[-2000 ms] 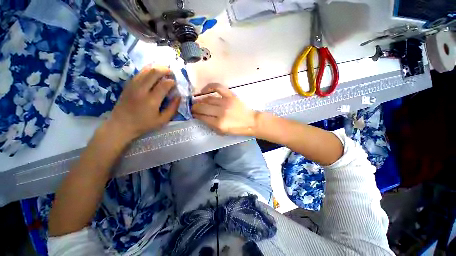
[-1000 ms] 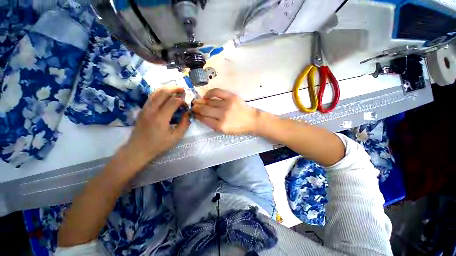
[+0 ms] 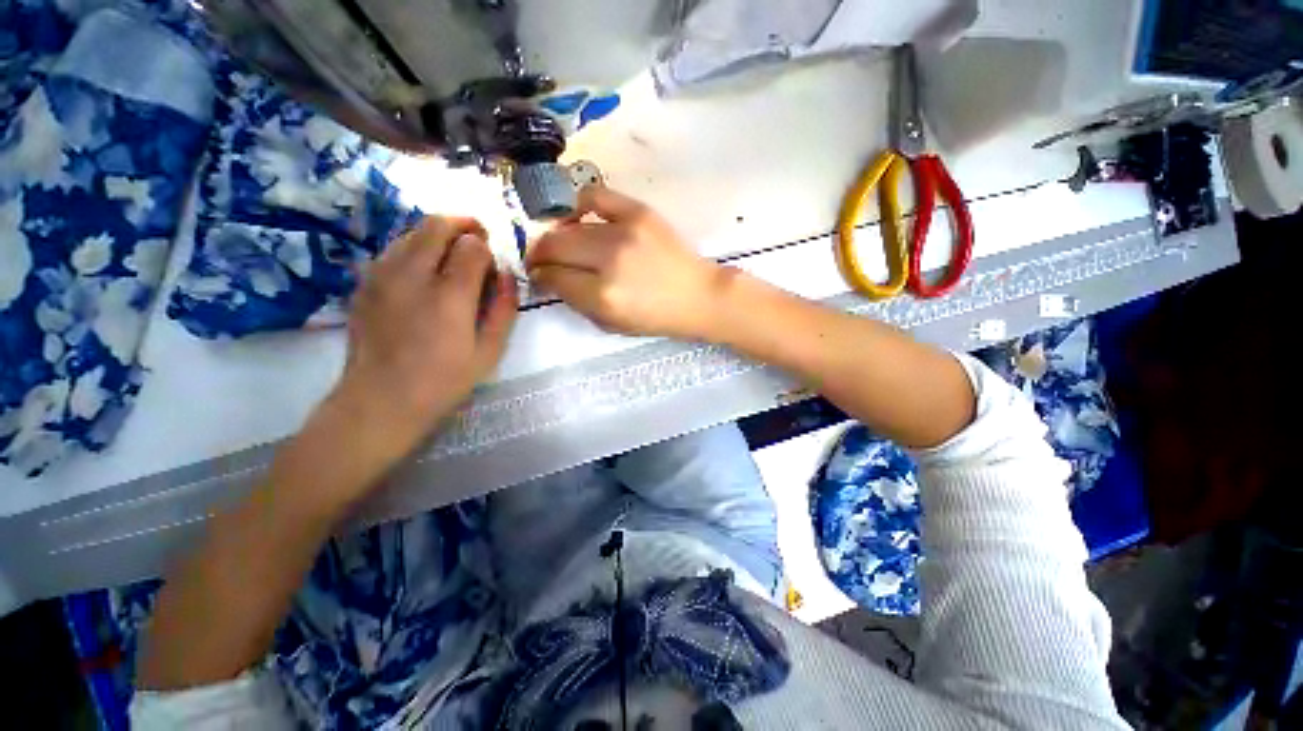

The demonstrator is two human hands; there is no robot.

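Observation:
The blue floral fabric (image 3: 286, 236) lies on the machine bed left of the needle area, its near end beside my hands. My left hand (image 3: 429, 307) has its fingers curled at the fabric's edge just below the sewing head. My right hand (image 3: 615, 271) has its fingertips pinched beside the left fingertips, under the round ridged knob (image 3: 545, 189). Only a small bit of blue and white fabric shows between the hands; the rest is hidden by the fingers. The sewing machine head (image 3: 386, 64) stands above them.
Scissors with yellow and red handles (image 3: 909, 229) lie on the bed at right. A ruler strip (image 3: 615, 393) runs along the front edge. More floral fabric (image 3: 72, 271) lies at far left. A white spool (image 3: 1269, 154) is at far right. Floral pieces (image 3: 869, 521) rest below the table edge.
Both hands have moved slightly up and left, closer under the needle area. Less of the fabric between them shows than two seconds ago. The whole view has shifted a little.

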